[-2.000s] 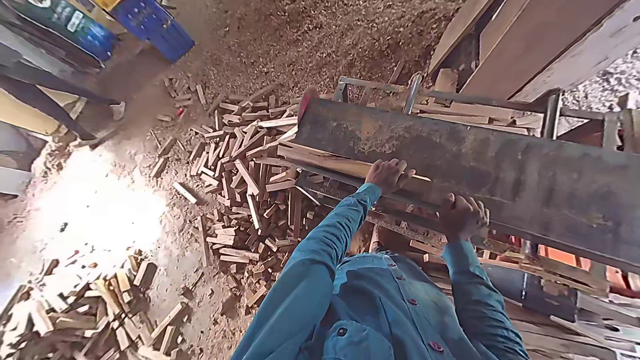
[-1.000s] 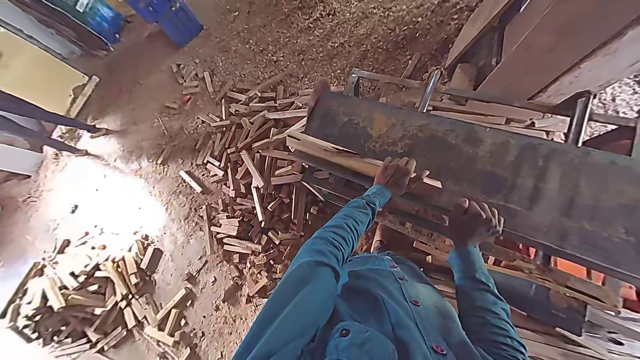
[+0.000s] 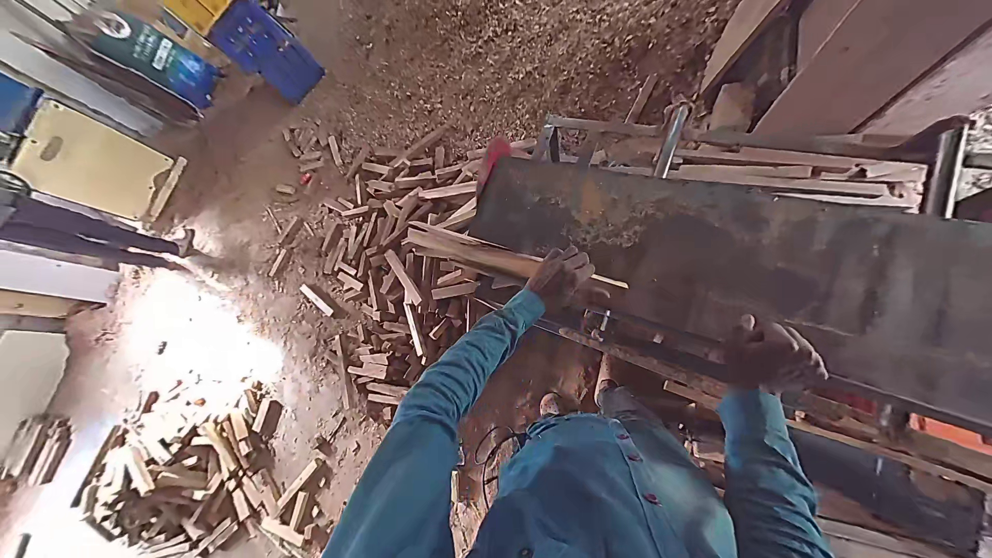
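Observation:
My left hand (image 3: 559, 277) grips a long, narrow wooden board (image 3: 480, 253) near its right end. The board lies across the left end of a dark metal machine table (image 3: 697, 240), and its far end sticks out past the table's edge over a pile of wood offcuts. My right hand (image 3: 775, 356) rests at the near edge of the table, to the right of the board, with fingers bent and nothing seen in it. What its palm touches is hidden.
Wood offcuts (image 3: 403, 275) are heaped left of the table, with a second pile (image 3: 186, 473) at lower left. Sawdust (image 3: 542, 62) covers the floor beyond. Planks (image 3: 790, 172) lie behind the table. A person's legs (image 3: 93, 232) and a blue crate (image 3: 263, 50) are at the left.
The board's right end reaches less far beyond my left hand than a second ago. The person's legs at the left have shifted.

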